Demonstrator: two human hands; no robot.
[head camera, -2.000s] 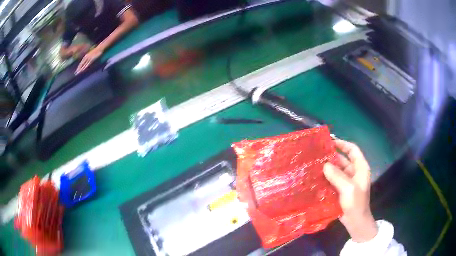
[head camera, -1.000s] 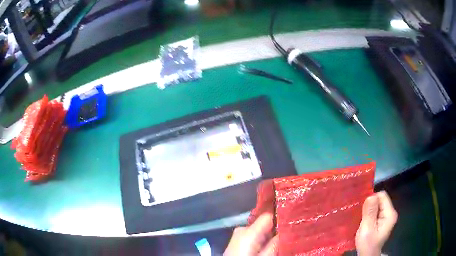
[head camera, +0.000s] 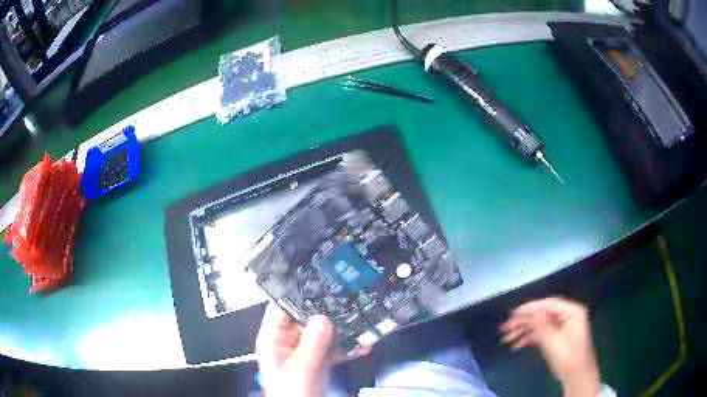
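Note:
My left hand (head camera: 298, 349) grips the main board (head camera: 356, 256) by its near left edge and holds it tilted over the housing. The board is black and dense with parts, with a blue-teal square near its middle. The silver-grey housing (head camera: 225, 264) lies on the black foam pad (head camera: 182, 326), and the board hides its right part. My right hand (head camera: 554, 333) is empty, fingers apart and slightly curled, beyond the bench's front edge at the lower right.
Red bubble bags (head camera: 46, 225) and a blue screw tray (head camera: 113, 164) are at the left. A zip bag (head camera: 251, 80) lies on the white strip. Tweezers (head camera: 387, 90) and an electric screwdriver (head camera: 488, 105) lie behind the pad. Another housing (head camera: 643, 93) is at the far right.
The red bag that both hands held is gone from them. The bare board is now in my left hand, moved left over the housing. My right hand has let go of the bag.

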